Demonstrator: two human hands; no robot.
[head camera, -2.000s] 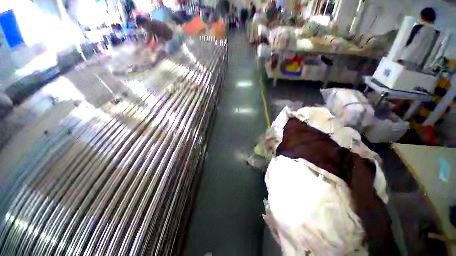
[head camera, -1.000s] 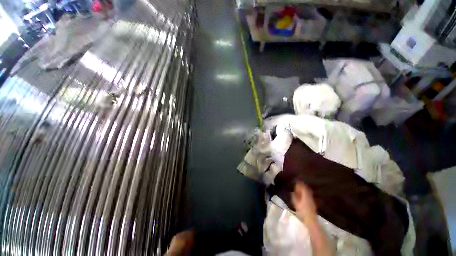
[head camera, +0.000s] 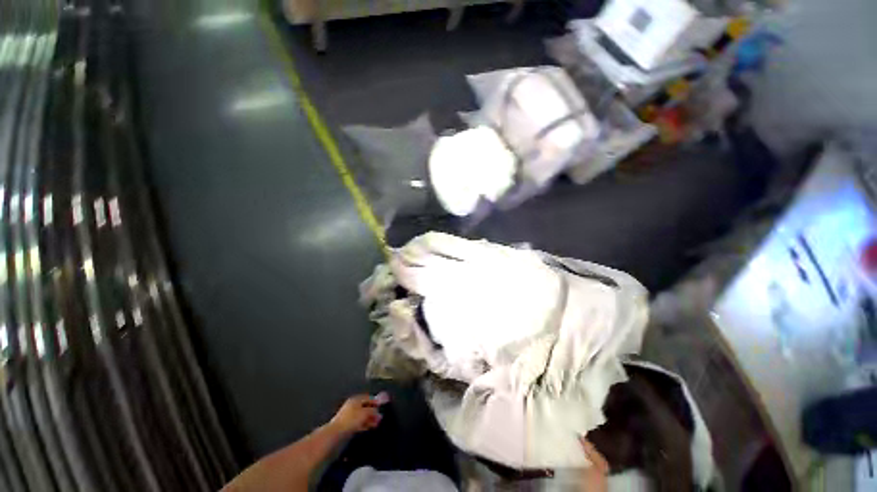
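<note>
A heap of white cloth lies in front of me, with gathered folds running to its lower edge. Dark brown cloth shows beside and partly under it at the lower right. My left hand is left of the heap, empty, with its fingers loosely bent and apart. My right hand is blurred and cut off by the bottom edge. It is at the white cloth's lower edge and appears to grip it; most of its fingers are hidden.
Metal bars run along the left, beside the grey floor with a yellow line. Pale wrapped bundles and a round white bundle are on the floor beyond the heap. A pale worktable with a dark item is at the right.
The view has turned right and down. White cloth now covers much of the brown cloth that lay exposed on top. My right hand has moved from the brown cloth to the white cloth's lower edge.
</note>
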